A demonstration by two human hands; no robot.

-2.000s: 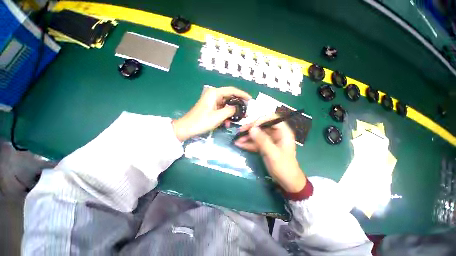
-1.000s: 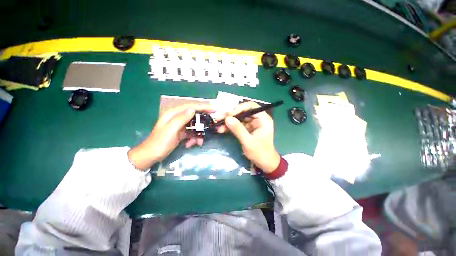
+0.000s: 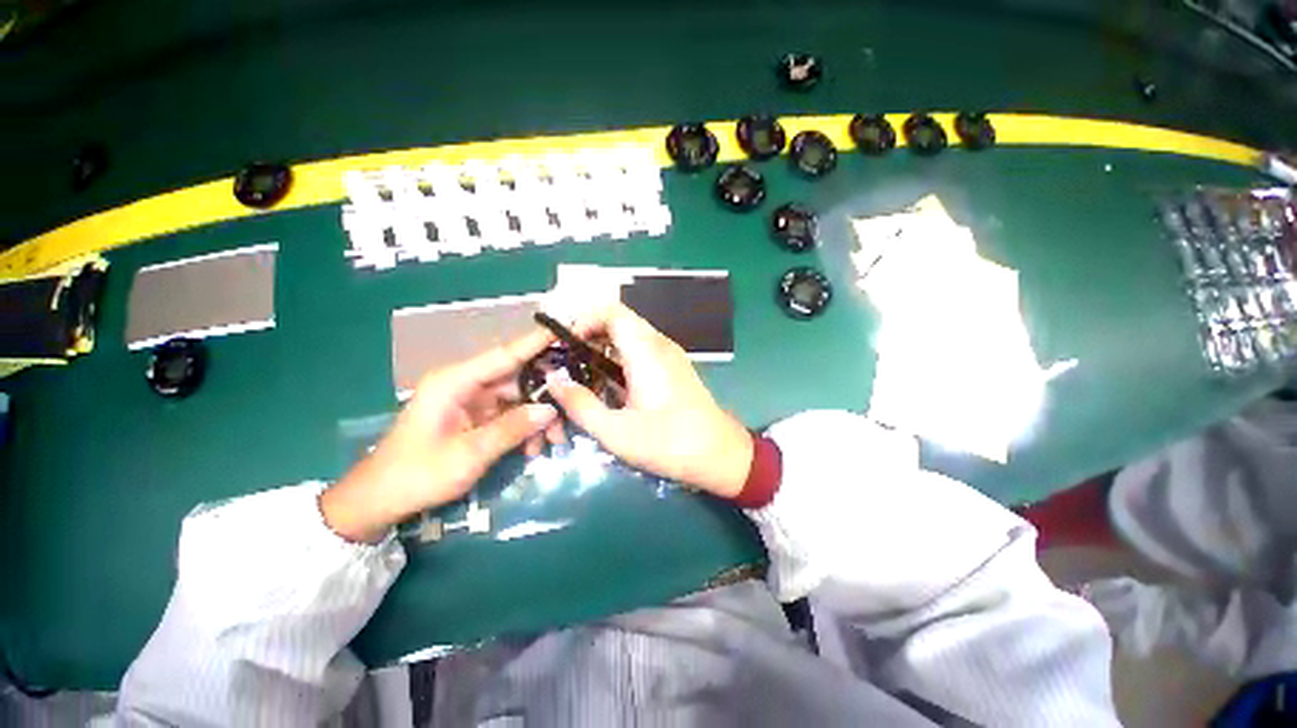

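Note:
My left hand [image 3: 452, 434] holds a round black unit [image 3: 548, 373] between thumb and fingers. My right hand [image 3: 657, 408] has its thumb on the unit's face and keeps the dark tweezers [image 3: 580, 349] between its fingers, pointing up and left. A small pale spot shows at the thumb tip; I cannot tell what it is. Under and behind my hands lie a grey adhesive sheet [image 3: 452, 336] and a black adhesive sheet [image 3: 683, 312] with white backing. The clear release film [image 3: 534, 498] lies glaring below my hands, partly hidden by them.
A white die-cut sheet [image 3: 505, 206] lies along the yellow line [image 3: 1081, 132]. Several black units [image 3: 804, 292] stand right of it. Another grey sheet [image 3: 204, 295] and black pieces [image 3: 43, 313] lie left. Glaring release paper [image 3: 950, 341] and a blister tray [image 3: 1235, 277] lie right, beside a person's sleeve [image 3: 1202, 491].
The view has shifted. The tweezers have swung from pointing right to pointing up and left. My right thumb has moved onto the unit, where a white cross-shaped piece showed one second ago.

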